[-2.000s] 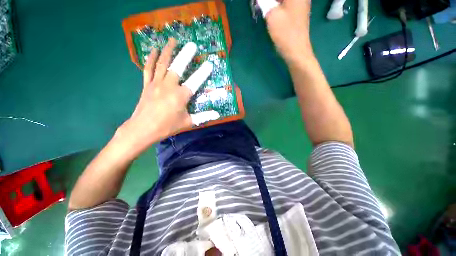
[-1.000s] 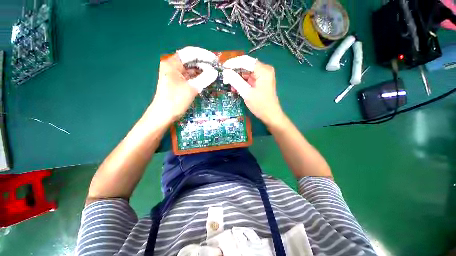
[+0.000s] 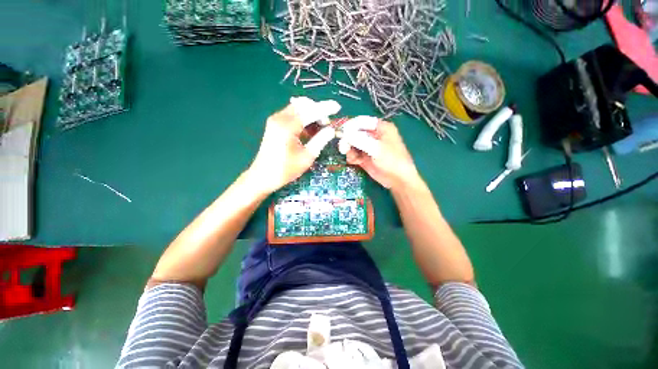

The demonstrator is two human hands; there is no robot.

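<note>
A green circuit board panel (image 3: 317,210) lies on an orange fixture (image 3: 321,238) at the bench edge. My left hand (image 3: 288,140) and my right hand (image 3: 382,148) meet above the panel's far edge, with white finger cots on thumbs and fingers. Their fingertips are pinched close together around something small. It looks like a thin metal lead, but the fingers mostly hide it, so I cannot tell which hand holds it. The fingers also cover the far part of the panel.
A large pile of metal leads (image 3: 368,43) lies beyond, with a yellow-rimmed spool (image 3: 472,92), white-handled tool (image 3: 515,140), black station (image 3: 584,101) and small black box (image 3: 552,191) to the right. Stacked panels (image 3: 213,20), a panel with leads (image 3: 94,76) and cardboard (image 3: 18,166) are left.
My left hand left the panel's surface and my right hand came in from the far right; they met at the far edge. Since then they remain together there, while the camera view has shifted.
</note>
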